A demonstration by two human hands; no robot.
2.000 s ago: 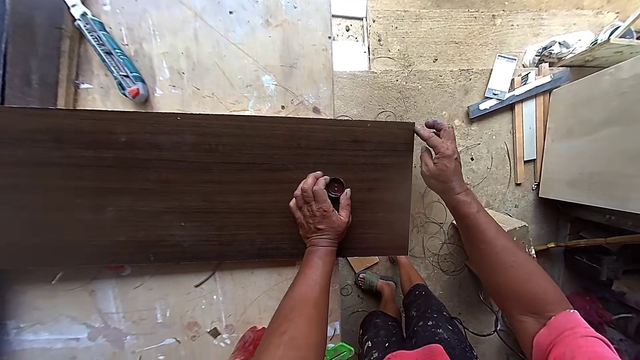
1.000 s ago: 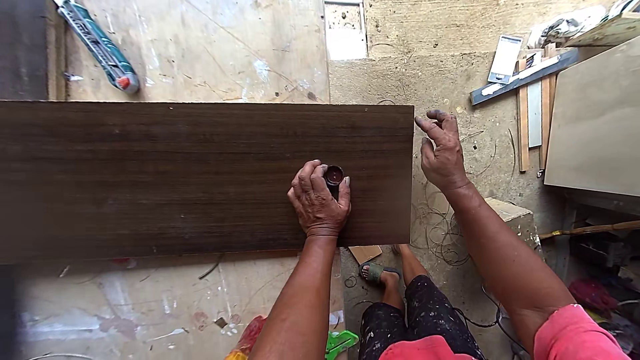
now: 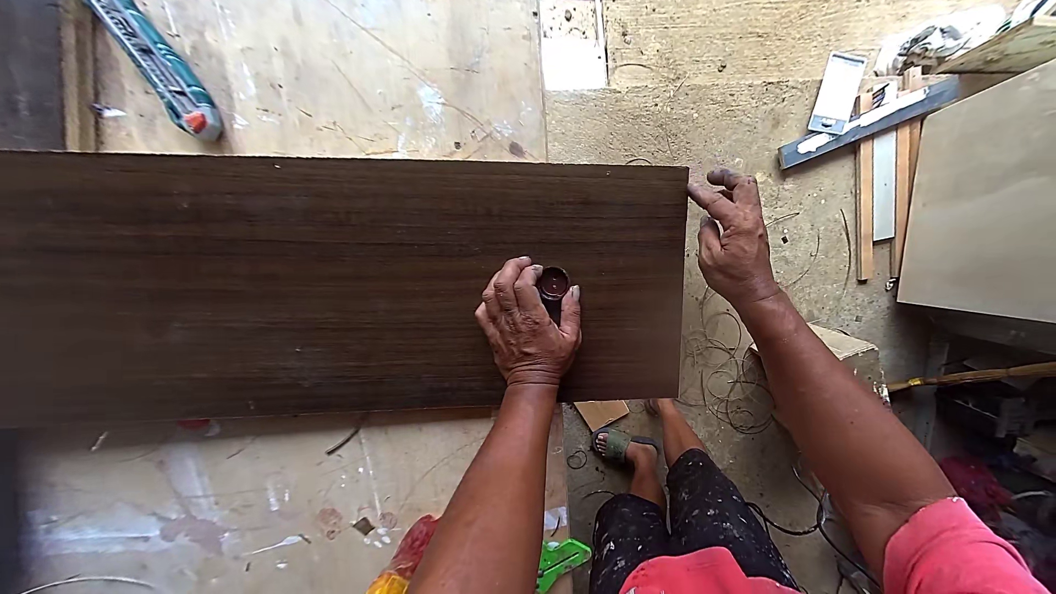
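Note:
A long dark wood-grain panel (image 3: 330,280) lies across the paint-stained work table, its right end jutting past the table's edge. On the panel, near that end, my left hand (image 3: 530,322) is curled around a small dark round container (image 3: 553,283), open side up; its contents look dark red. My right hand (image 3: 733,235) is just off the panel's upper right corner, fingers bent and apart, a fingertip at or very near the edge. Nothing shows in its grasp.
A teal cutter knife (image 3: 169,74) lies on the table (image 3: 289,511) above the panel. Below it is a green plastic tool (image 3: 563,564). Right, on the floor side, are a metal-blue straight bar (image 3: 870,122), wood strips (image 3: 865,206), a cardboard box (image 3: 841,342) and a pale board (image 3: 990,198). Loose thin strands litter the floor.

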